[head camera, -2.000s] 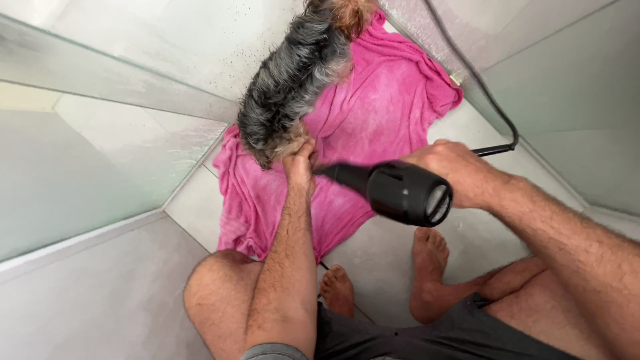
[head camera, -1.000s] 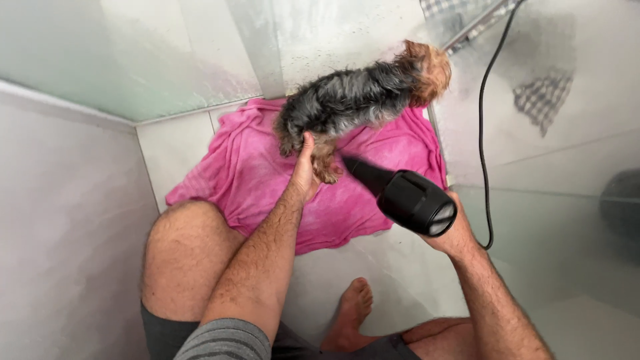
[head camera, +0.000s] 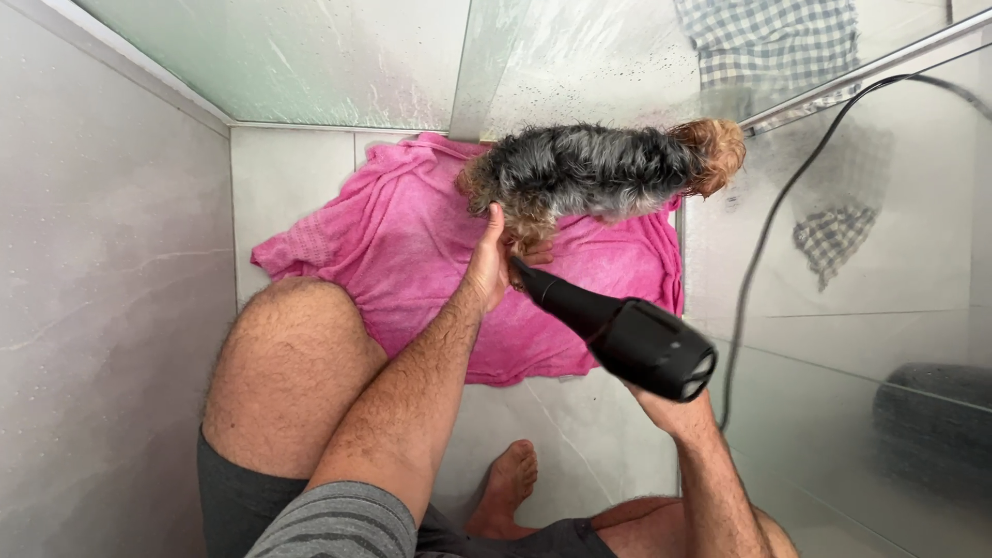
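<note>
A small dog [head camera: 589,170] with wavy grey-black fur and a tan head stands on a crumpled pink towel [head camera: 418,256], its head toward the right. My left hand [head camera: 492,260] is at its hind leg, thumb up on the near side and fingers extended behind the lower leg; whether it grips the leg I cannot tell. My right hand [head camera: 674,411] holds a black hair dryer [head camera: 628,333] from below, its handle mostly hidden. The narrow nozzle points at the hind leg, close to my left fingers.
Wet glass panels [head camera: 349,62] rise behind the towel and on the right. A black power cord [head camera: 756,256] curves along the right side. Beyond the glass lies a checked cloth [head camera: 775,46]. My bare foot [head camera: 511,480] rests on the tiled floor below the towel.
The view has turned and shifted a lot. The dog's head, toward the top two seconds ago, now points right in view. My left hand has stayed at its hindquarters, and the dryer is still in my right hand.
</note>
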